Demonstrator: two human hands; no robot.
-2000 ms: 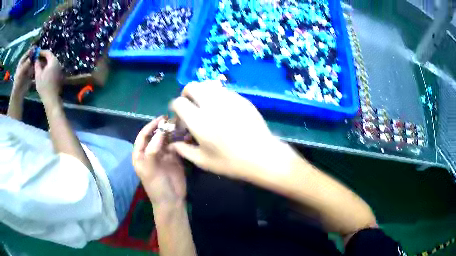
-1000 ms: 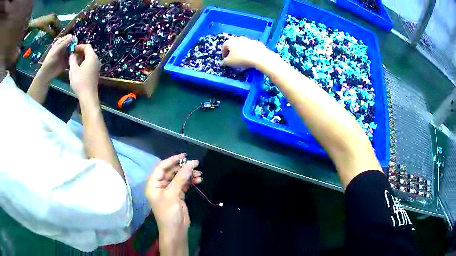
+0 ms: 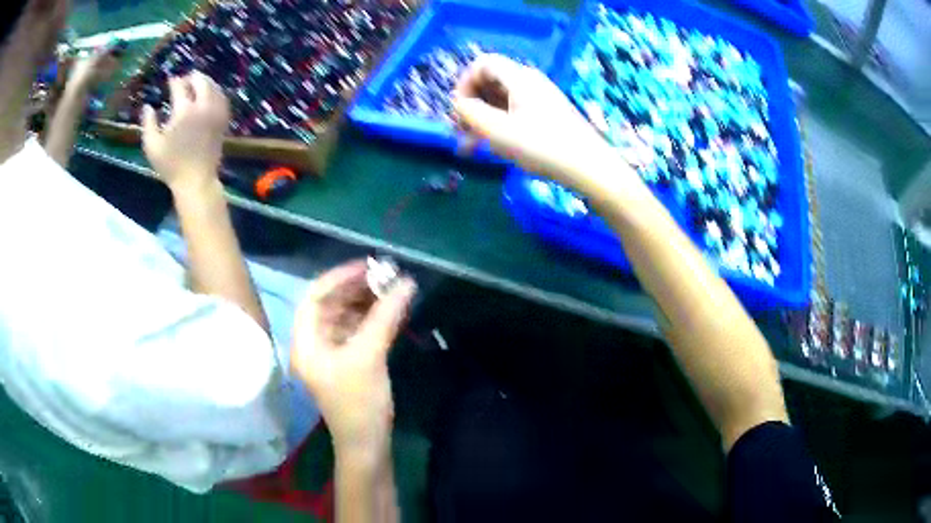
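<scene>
My left hand [image 3: 347, 327] holds a small silver wired unit [image 3: 383, 276] between thumb and fingertips below the bench edge. A thin lead with a white plug [image 3: 439, 338] hangs from it. My right hand [image 3: 500, 102] is over the near edge of the small blue parts tray [image 3: 413, 127], thumb and fingers curled towards each other. The picture is blurred, and I cannot tell if they pinch a part. Small silver-purple parts [image 3: 434, 82] lie in that tray.
The large blue tray [image 3: 801, 204] holds light-blue, white and black parts. A blister tray with units [image 3: 847, 342] is at right. A loose wired unit [image 3: 441, 183] lies on the bench. At left are a cardboard box [image 3: 271, 151], an orange-black tool [image 3: 276, 183] and a neighbouring worker [image 3: 133, 337].
Two seconds ago both my hands were together at the unit. My right hand then reached into the small tray and has since drawn slightly towards its near edge. My left hand keeps the unit.
</scene>
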